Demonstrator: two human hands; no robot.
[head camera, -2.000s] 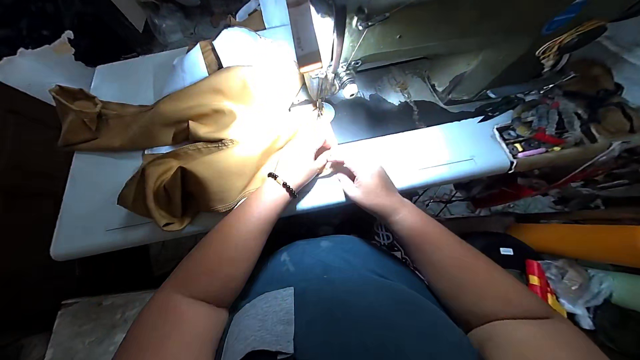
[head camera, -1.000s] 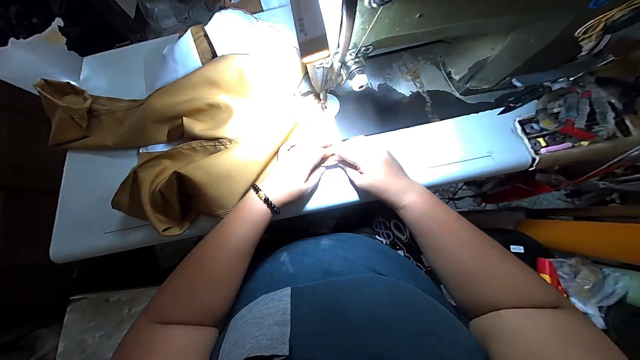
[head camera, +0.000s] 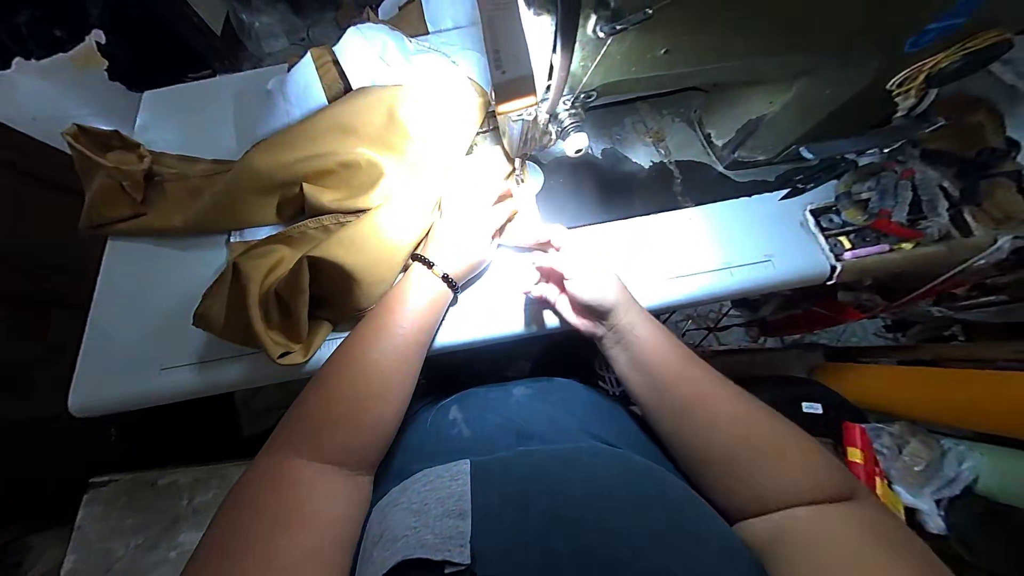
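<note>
Tan trousers (head camera: 320, 184) lie across the left of the white sewing table, their bright upper part near the presser foot (head camera: 520, 172) of a dark green sewing machine (head camera: 744, 64). My left hand (head camera: 468, 232), with a beaded bracelet at the wrist, rests on the cloth's right edge just in front of the needle area; glare hides what its fingers hold. Close by on the right, my right hand (head camera: 580, 292) is raised a little over the table edge with its fingers curled and partly apart. Whether it pinches a thread or cloth edge cannot be made out.
A tray of bobbins and small tools (head camera: 860, 236) is set in the table's right end, with scissors (head camera: 816, 172) by it. A lamp shines beside the needle. Yellow cord (head camera: 944, 68) hangs on the machine at upper right. Plastic bags (head camera: 920, 464) lie low on the right.
My hands were together at the table's front edge; now my left hand is farther forward near the needle and my right hand is apart from it, fingers loosened.
</note>
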